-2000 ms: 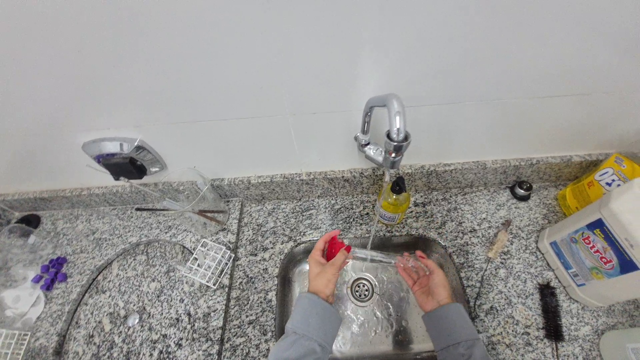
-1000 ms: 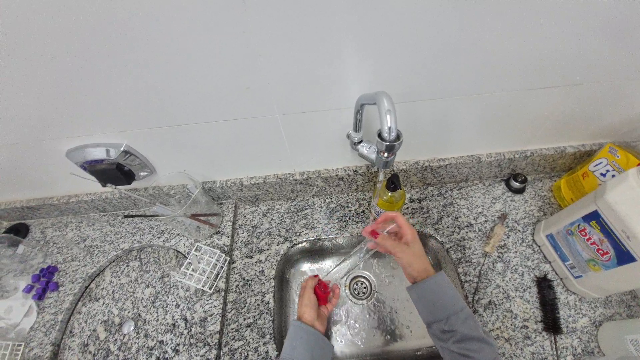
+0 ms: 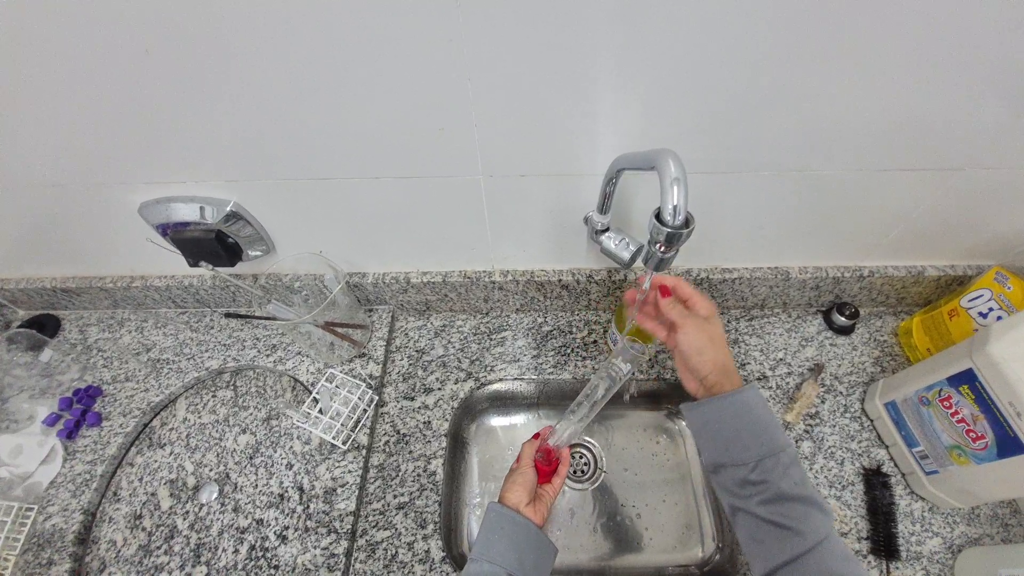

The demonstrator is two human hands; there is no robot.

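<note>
A clear graduated cylinder (image 3: 596, 394) with a red base slants over the steel sink (image 3: 656, 552), its mouth up toward the chrome faucet (image 3: 672, 192). My left hand (image 3: 534, 484) grips the cylinder at its red base. Beside the cylinder's mouth, just under the spout, is my right hand (image 3: 684, 332), slightly blurred, its fingers bent and holding nothing that I can see. A thin stream of water falls from the spout past these fingers toward the mouth. Partly hidden behind my right hand stands a bottle of yellow liquid (image 3: 620, 326).
On the right are a white jug (image 3: 920, 400), a yellow container (image 3: 928, 328), a black bottle brush (image 3: 882, 512), a small worn brush (image 3: 802, 396) and a black stopper (image 3: 842, 318). Left stand a glass beaker (image 3: 344, 328), a white wire rack (image 3: 340, 408) and purple caps (image 3: 76, 412).
My right hand has left the cylinder, which it touched two seconds ago, and is now up by the spout. The cylinder has turned from nearly level to slanted, mouth up. The view has shifted slightly.
</note>
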